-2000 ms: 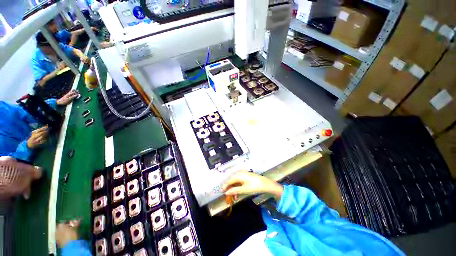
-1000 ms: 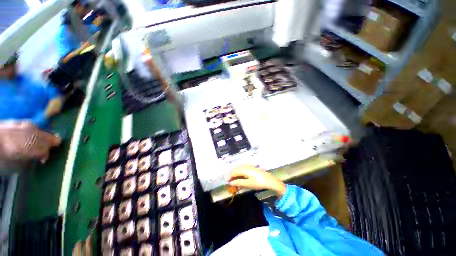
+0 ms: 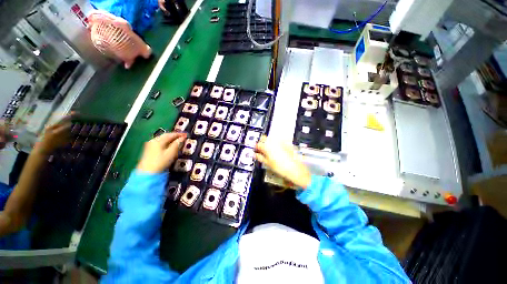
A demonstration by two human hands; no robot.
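Observation:
A black blister tray (image 3: 267,119) lies in front of me, tilted in view, its pockets mostly filled with square parts that have copper-pink rings (image 3: 227,151). Pockets at its top right show no part. My left hand (image 3: 158,152) grips the tray's left edge, fingertips over the rim. My right hand (image 3: 282,161) holds the right edge, thumb and fingers near a pocket. A black fixture (image 3: 317,130) on the white machine bed holds ringed parts in its upper nests; its lower nests show small pale squares.
Small dark frames (image 3: 147,113) lie along the green conveyor (image 3: 167,66). Another person's arm (image 3: 28,177) reaches over a dark tray (image 3: 103,138) at left. A white screw feeder (image 3: 369,61), a second fixture (image 3: 417,80) and a red knob (image 3: 450,198) are right. Stacked black trays (image 3: 461,249) stand lower right.
The view has swung left and down. My right hand has left the machine's front edge and is at the tray; my left hand has come to the tray's left side.

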